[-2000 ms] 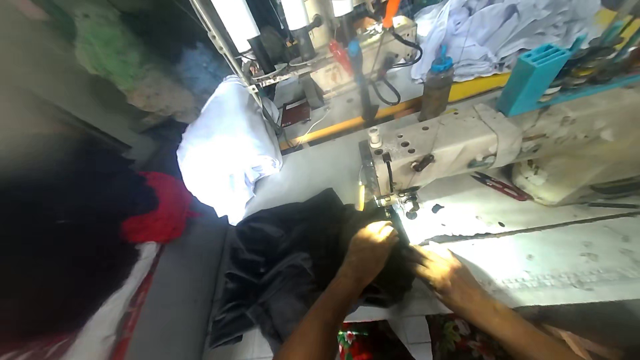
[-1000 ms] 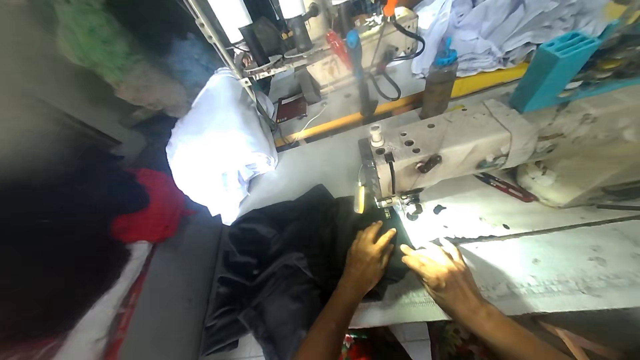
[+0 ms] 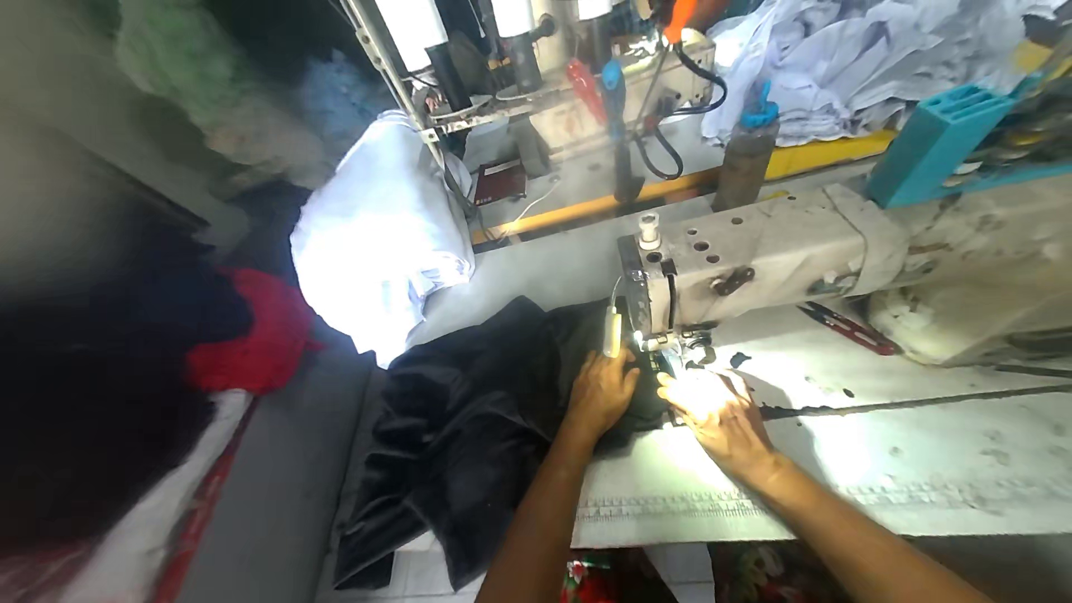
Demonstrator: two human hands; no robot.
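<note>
A black cloth garment [image 3: 477, 410] lies bunched on the white sewing table [image 3: 670, 494], its right edge beneath the needle area of a beige industrial sewing machine [image 3: 762, 251]. My left hand [image 3: 603, 389] rests on the cloth, left of the presser foot [image 3: 666, 343], fingers pointing up toward the small machine lamp [image 3: 614, 332]. My right hand [image 3: 712, 410] is at the cloth's right edge, just below and right of the foot, brightly lit. Its fingertips touch the edge; whether they pinch it cannot be told.
Folded white cloth [image 3: 377, 234] lies behind the black garment. Thread snips with red handles [image 3: 850, 328] lie right of the needle. Behind the machine are a brown bottle [image 3: 745, 159], a turquoise holder [image 3: 938, 146], screwdrivers and a white cloth pile [image 3: 821, 67]. Red cloth [image 3: 255, 331] is at left.
My right hand, lower and closer to the table edge two seconds ago, has shifted up beside the presser foot. The left hand stays on the black cloth.
</note>
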